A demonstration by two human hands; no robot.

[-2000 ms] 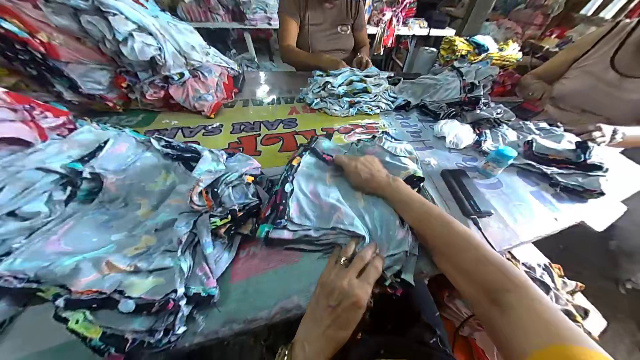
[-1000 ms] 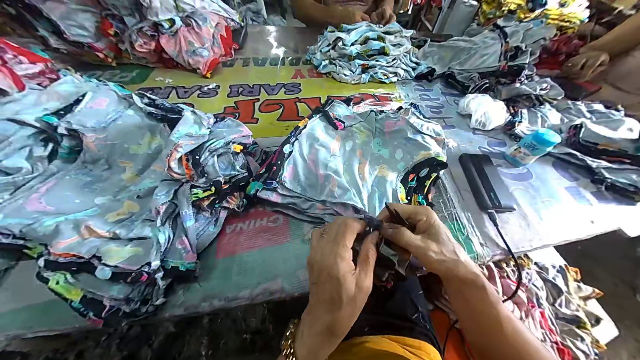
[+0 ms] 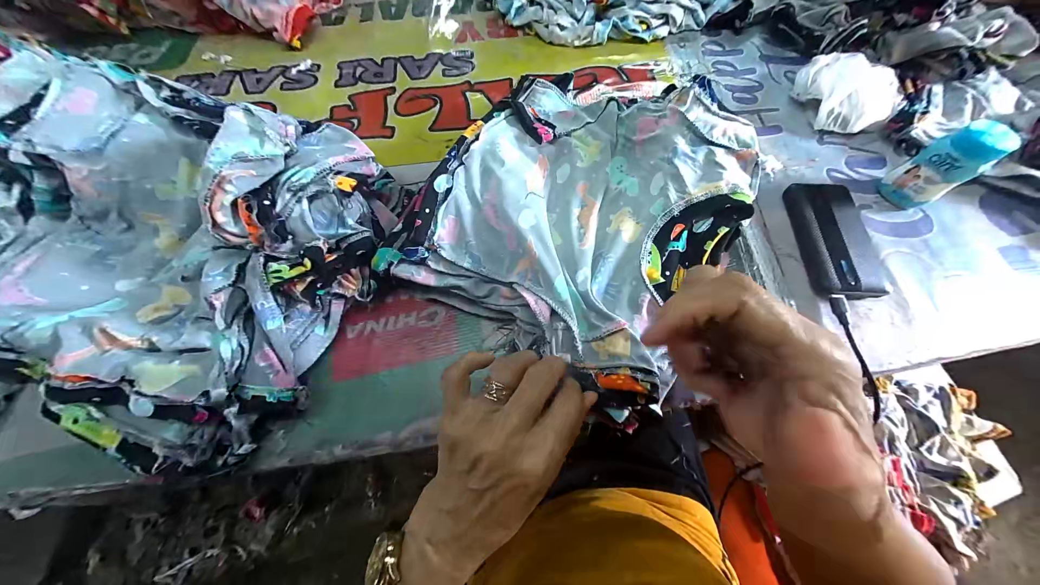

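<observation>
A stack of sewn fabric garments [image 3: 561, 211], pale grey with a coloured print and dark printed edging, lies spread before me on the table. My left hand [image 3: 512, 414], with a ring on one finger, presses on the near edge of the top garment, its fingertips on the cloth. My right hand [image 3: 756, 357] is raised just over the garment's near right side, blurred, with its fingers curled; a small dark thing shows in its palm, too unclear to name. To the left, close against the stack, lies a larger heap of similar garments [image 3: 138, 268].
The table [image 3: 390, 422] is covered with printed sheeting. On the right are a black power bank [image 3: 835, 240] with a cable, a blue-capped bottle [image 3: 946, 162] and a white plastic bundle [image 3: 849, 91]. More cloth piles [image 3: 609, 18] line the far side. Fabric pieces [image 3: 934, 455] lie low at the right.
Two seconds ago my hands lay on the stack; one second ago they met at its near edge. Now my right hand has come apart from the left, up and to the right. The view has tilted down.
</observation>
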